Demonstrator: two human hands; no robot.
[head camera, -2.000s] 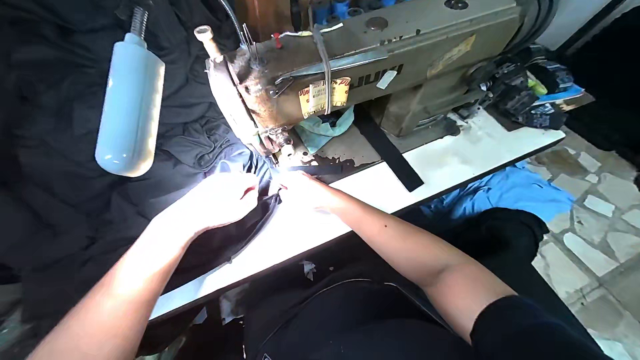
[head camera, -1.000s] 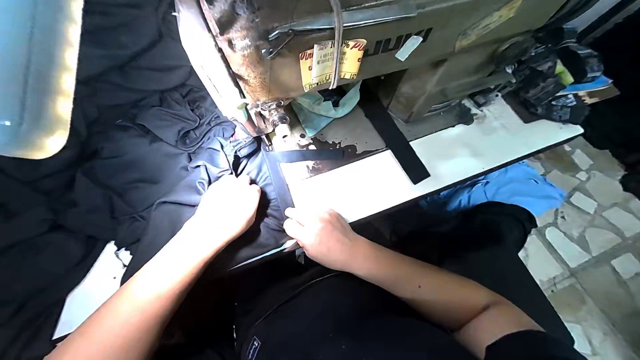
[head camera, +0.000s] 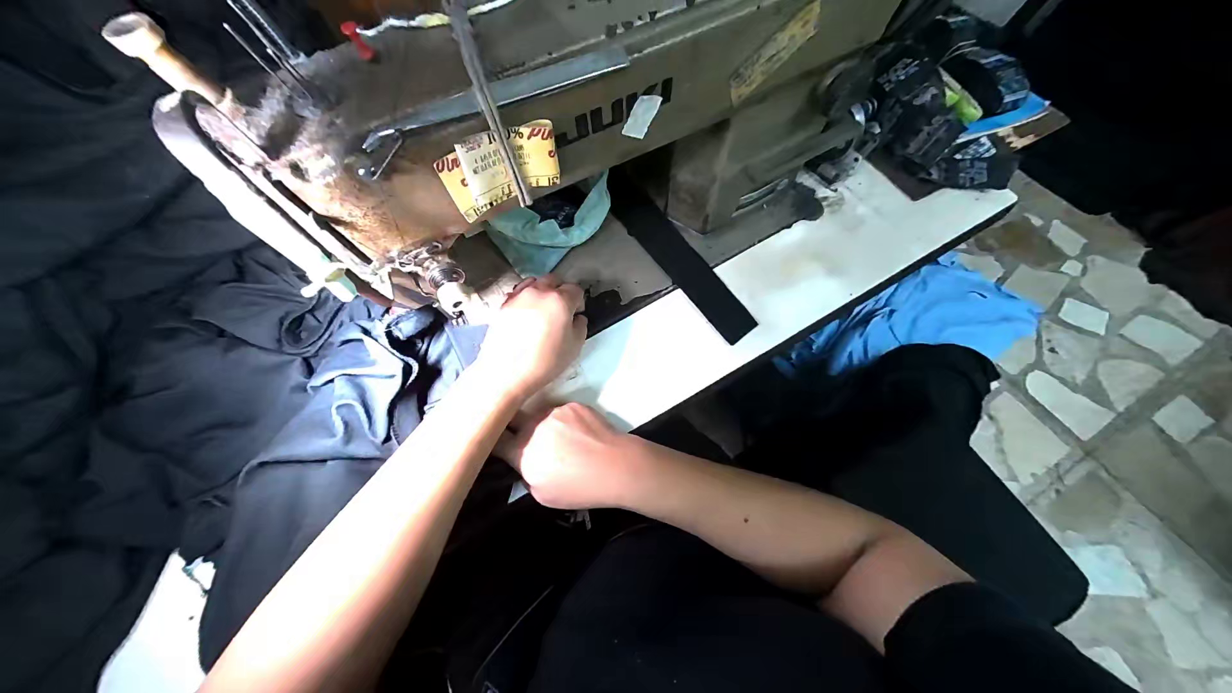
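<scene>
A Juki sewing machine (head camera: 597, 125) stands across the top of the view, its needle bar and presser foot (head camera: 456, 300) over dark fabric (head camera: 327, 433). My left hand (head camera: 541, 332) is beside the presser foot, fingers curled down at the machine bed; what lies under them is hidden. Close to the table's front edge, my right hand (head camera: 568, 457) is closed on the edge of the dark fabric, below the left wrist. A black strip (head camera: 688, 265) lies flat over the bed and the white table to the right of my left hand.
A teal cloth pouch (head camera: 553, 231) sits under the machine arm. Dark cloth (head camera: 125, 318) is heaped at left. Black items (head camera: 943, 115) lie at the white table's (head camera: 818, 250) right end. Blue cloth (head camera: 924, 313) hangs below its edge, above a stone-patterned floor (head camera: 1107, 385).
My left hand has moved from the fabric left of the presser foot to its right side. The right hand remains near the table's front edge, now partly beside the left forearm.
</scene>
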